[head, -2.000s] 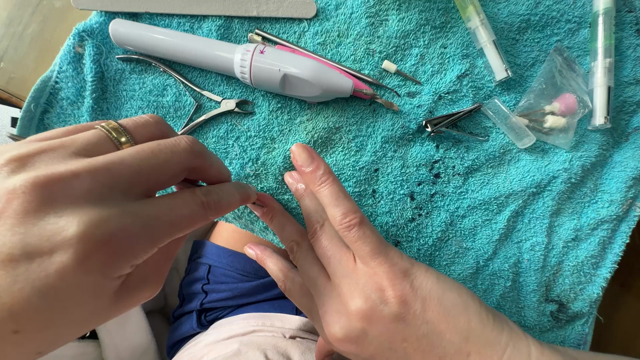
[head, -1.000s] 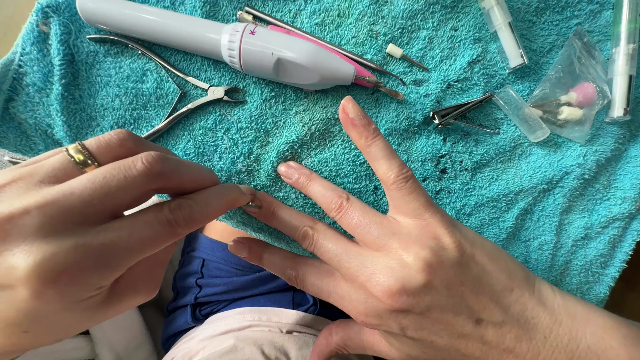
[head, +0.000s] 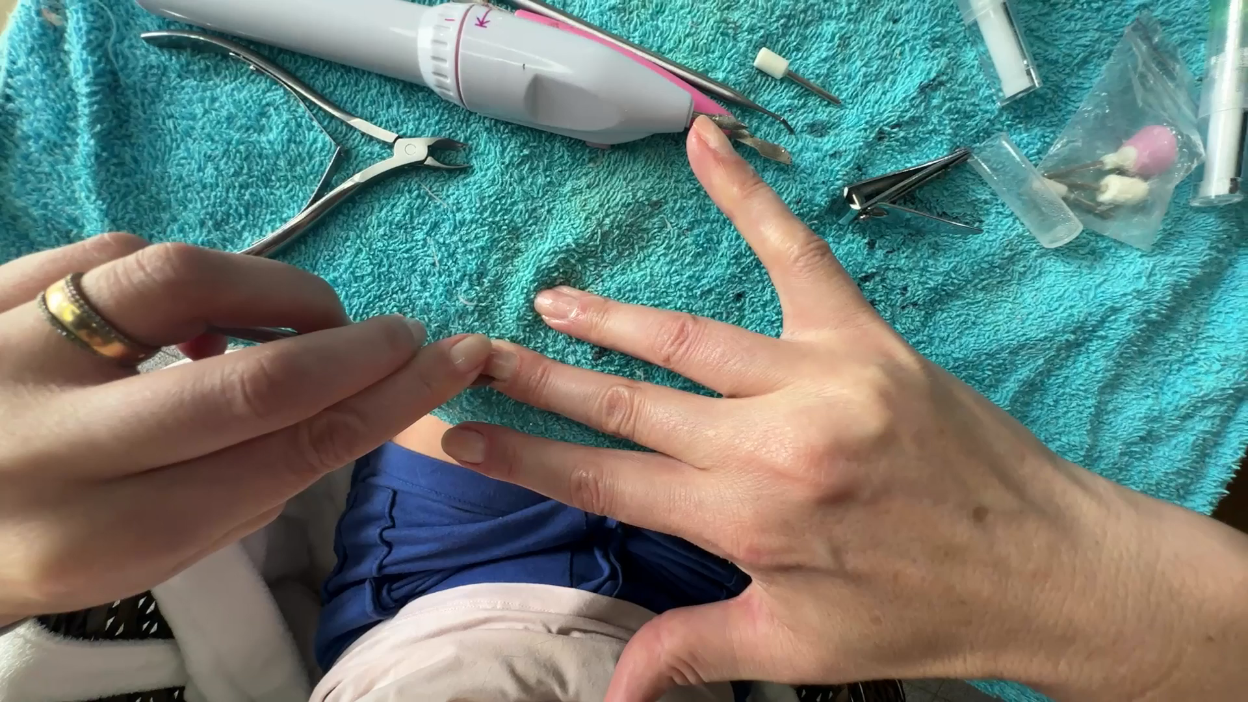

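My left hand (head: 224, 409), with a gold ring, pinches a slim metal tool (head: 255, 333), mostly hidden by the fingers. Its fingertips meet the nail of the middle finger of my right hand (head: 829, 458), which lies palm down with fingers spread and holds nothing. The little fingertip is just below the tip of a white and pink electric nail drill (head: 546, 73). Metal cuticle nippers (head: 370, 171) rest above my left hand. A nail clipper (head: 902, 185) lies to the right, beside a clear plastic cap (head: 1029, 190).
A turquoise towel (head: 604, 234) lies under the tools. Near the top are a thin metal tool (head: 624, 49) and a white drill bit (head: 772, 63). At right are a clear bag of bits (head: 1131, 146) and two clear tubes (head: 1004, 49) (head: 1224, 117). Blue cloth (head: 468, 526) shows below.
The fingers of my right hand have spread apart; the index and little fingers now stand well away from the middle ones. My left hand remains at the middle fingertip. The view has shifted closer.
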